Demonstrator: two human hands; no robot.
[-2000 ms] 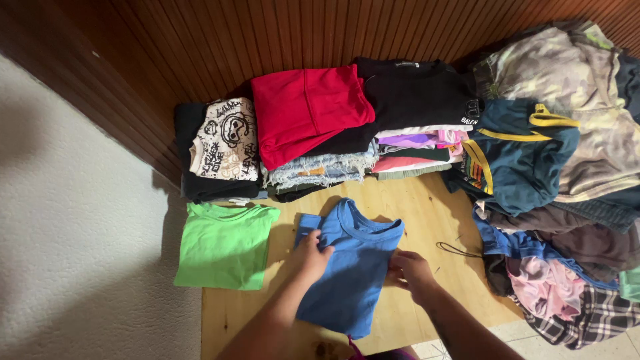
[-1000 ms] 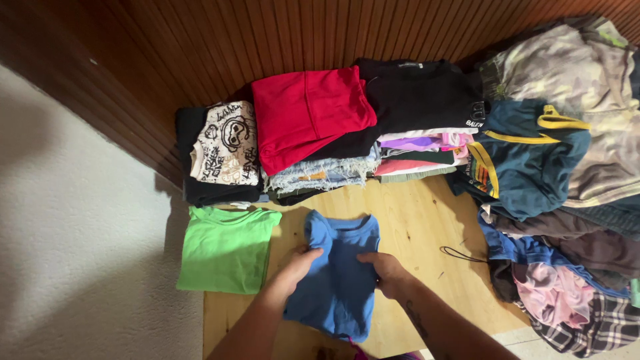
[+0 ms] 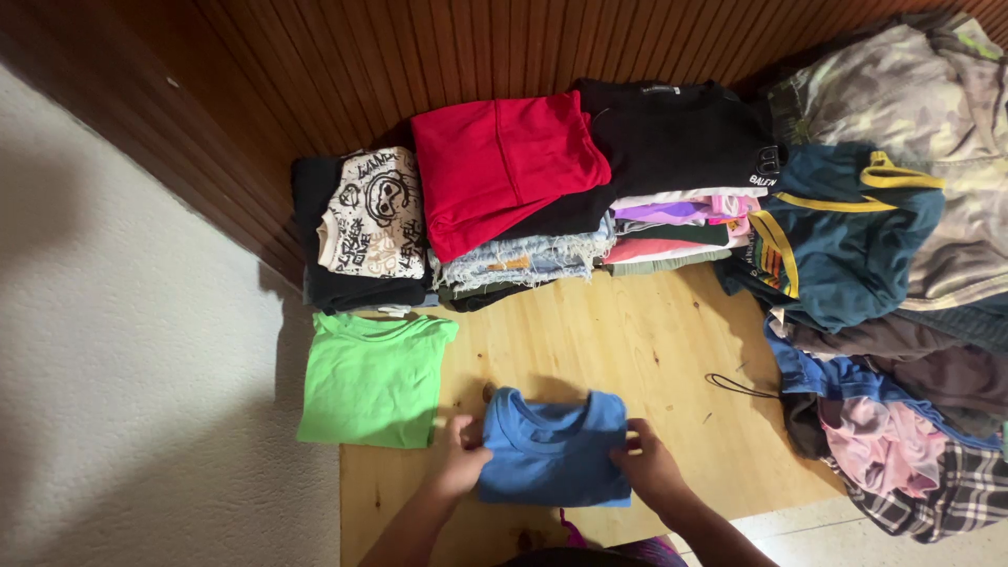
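Note:
A blue T-shirt [image 3: 551, 465], folded into a compact rectangle with its neckline facing away from me, lies on the wooden tabletop near my body. My left hand [image 3: 465, 458] grips its left edge between thumb and fingers. At the opposite edge, my right hand [image 3: 639, 457] pinches the fabric the same way. To the left of the blue shirt, a folded bright green T-shirt [image 3: 374, 386] lies flat and apart from it.
Behind stand folded stacks: a white printed garment [image 3: 382, 213] on dark clothes, a red garment [image 3: 504, 169] over frayed denim, and a black garment [image 3: 677, 134] on colourful ones. Loose clothes, including a teal garment [image 3: 858, 236], heap at right. A textured wall [image 3: 157, 354] borders the left.
The blue T-shirt was longer and is now folded shorter, its lower part no longer reaching toward me. Both hands have moved from its upper part to its two side edges.

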